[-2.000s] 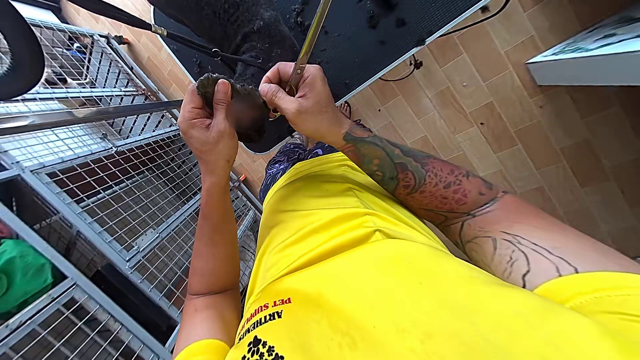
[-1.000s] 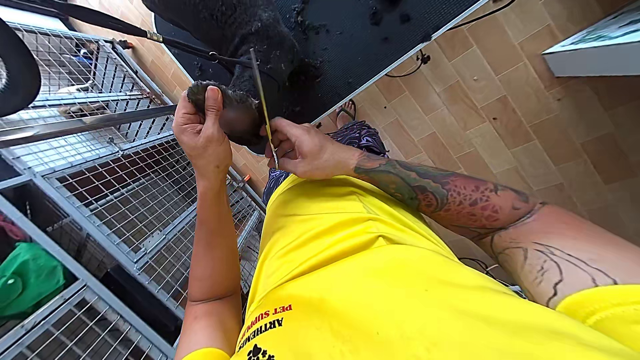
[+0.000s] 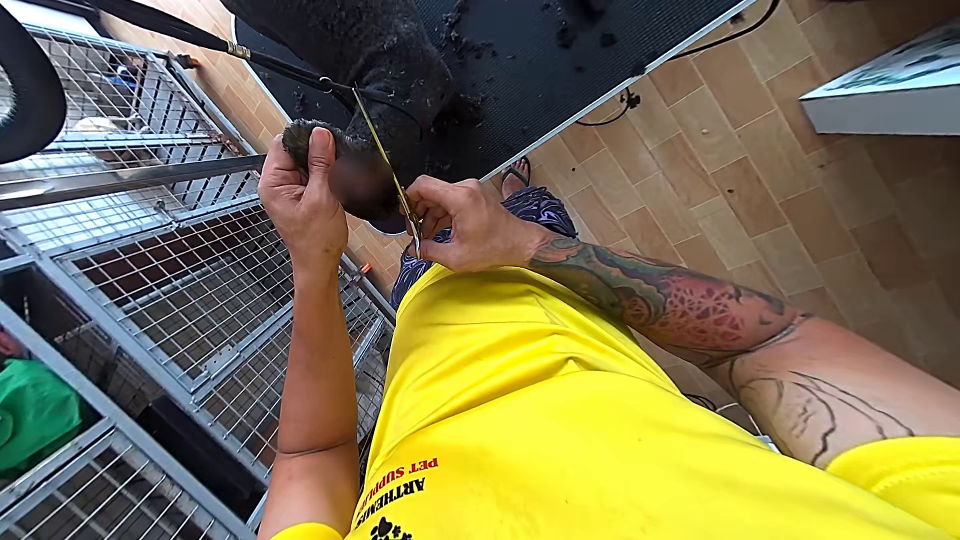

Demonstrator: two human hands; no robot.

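A dark curly-coated dog (image 3: 397, 67) stands on a black grooming table, with its head toward me and a blurred patch over part of the head. My left hand (image 3: 307, 195) grips the dog's furry ear (image 3: 304, 141) between thumb and fingers. Long gold-coloured scissors (image 3: 382, 150) are in my right hand (image 3: 465, 225), the thumb and fingers at their handles. The blades point up and away, alongside the dog's head, and look closed or nearly so. A black grooming loop (image 3: 289, 69) with a metal ring runs to the dog's neck.
Cut fur lies on the black ribbed tabletop (image 3: 517, 82). Wire cages (image 3: 187, 300) stand at the left, one with a green cloth (image 3: 37, 412). A metal bar (image 3: 150, 176) crosses beside my left hand. A white-edged surface (image 3: 885, 105) is at the right above the tiled floor (image 3: 720, 172).
Two seconds ago the scissors pointed up to the right; now their blades lean up to the left beside the dog's head. My left hand has kept its hold on the ear.
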